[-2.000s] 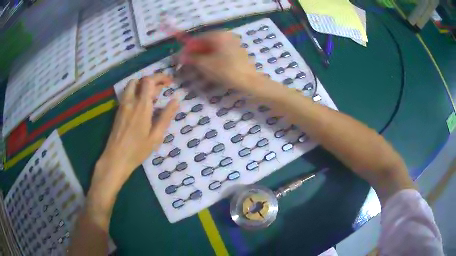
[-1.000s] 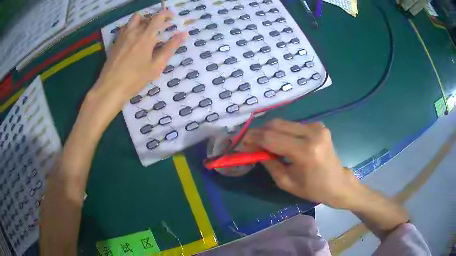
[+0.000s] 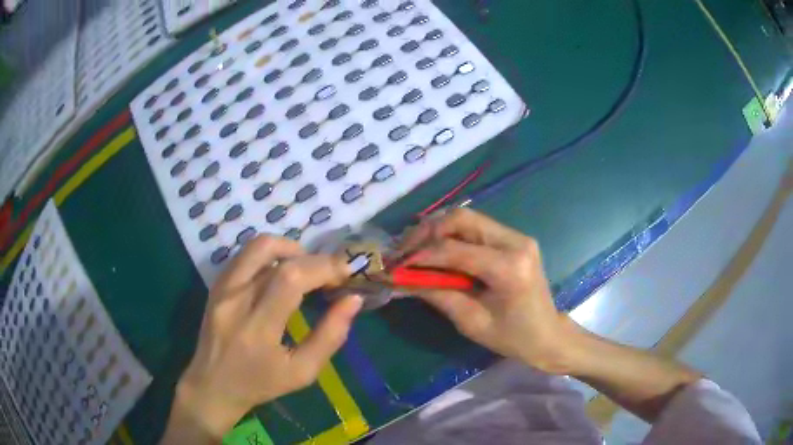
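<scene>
The round metal test fixture (image 3: 376, 298) lies before me, partly covered by both hands. A small element with a pale shiny face (image 3: 357, 262) sits at its brass-coloured centre. My left hand (image 3: 271, 304) is at the fixture's left side, thumb and fingers apart around the element; whether a fingertip touches it is unclear. My right hand (image 3: 496, 291) holds the red test probe (image 3: 435, 278), its front end over the fixture's right side. The white component board (image 3: 187, 239) with rows of dark paired elements lies just behind the fixture.
A dark cable (image 3: 600, 126) curves across the right of the green mat. Other component boards lie at the left (image 3: 113, 369) and rear left (image 3: 117, 83). A small upright pale piece (image 3: 216, 39) stands on the main board. Yellow and blue tape run below the fixture.
My left hand has moved from the board to the fixture. My right hand went from the board to the fixture earlier and stays there with the probe. The pale element now shows on the fixture.
</scene>
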